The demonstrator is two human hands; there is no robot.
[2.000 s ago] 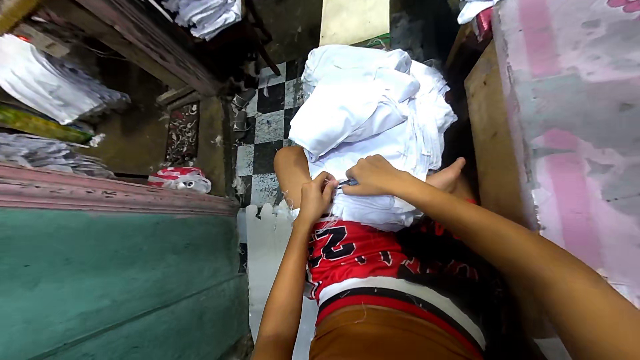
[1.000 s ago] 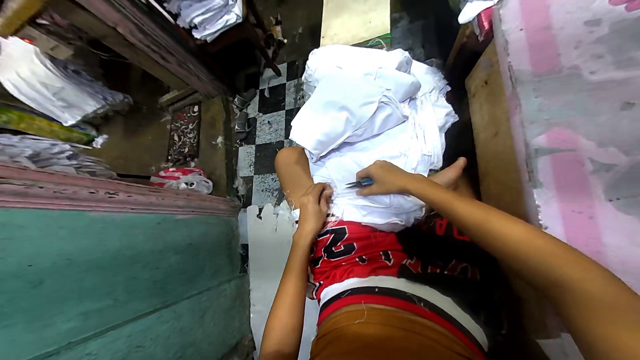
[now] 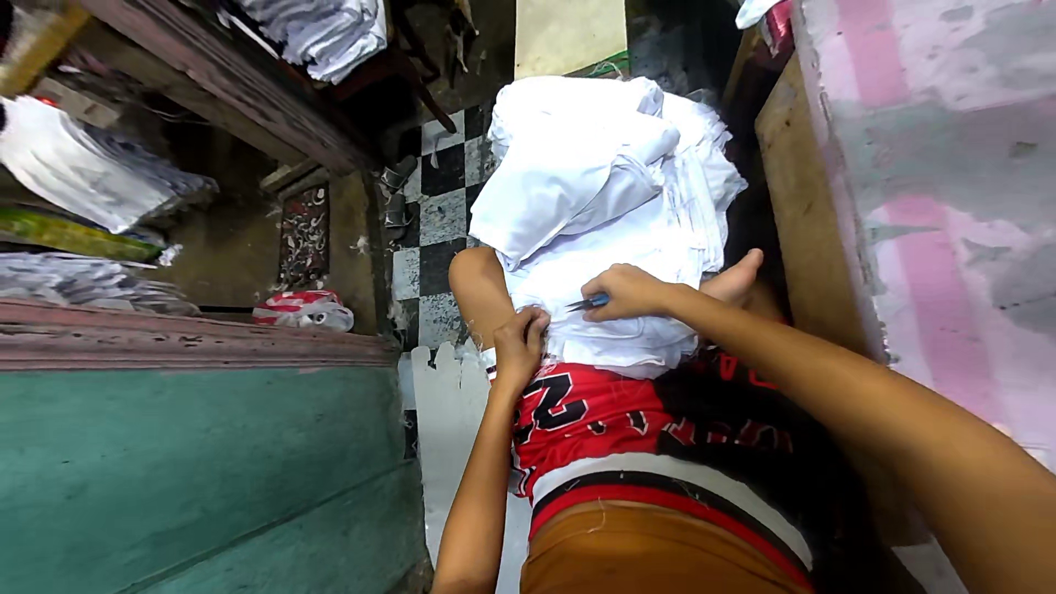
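Note:
A pile of white cloth pieces (image 3: 577, 181) lies across my lap and between my legs, with a folded piece on top. My right hand (image 3: 623, 293) is closed around small blue-handled thread snips (image 3: 587, 304), whose dark pointed blades aim left over the cloth. At the near left edge of the pile, my left hand (image 3: 521, 337) pinches the edge of the white cloth, its fingers bent. A short gap separates the snips' tips from my left fingers. What lies under the left fingers is partly hidden.
On the left stands a green wall (image 3: 206, 470) with a pink wooden ledge (image 3: 190, 334); beyond are stacks of white cloth (image 3: 82, 165) and a red-and-white plastic bag (image 3: 304, 310). A worn pink-and-grey surface (image 3: 940, 206) stands at right. Checkered floor (image 3: 443, 216) shows beside my knee.
Two seconds ago both hands were together at the cloth edge; my right hand with the snips has since moved right, away from my left hand. The left hand stays near the same cloth edge.

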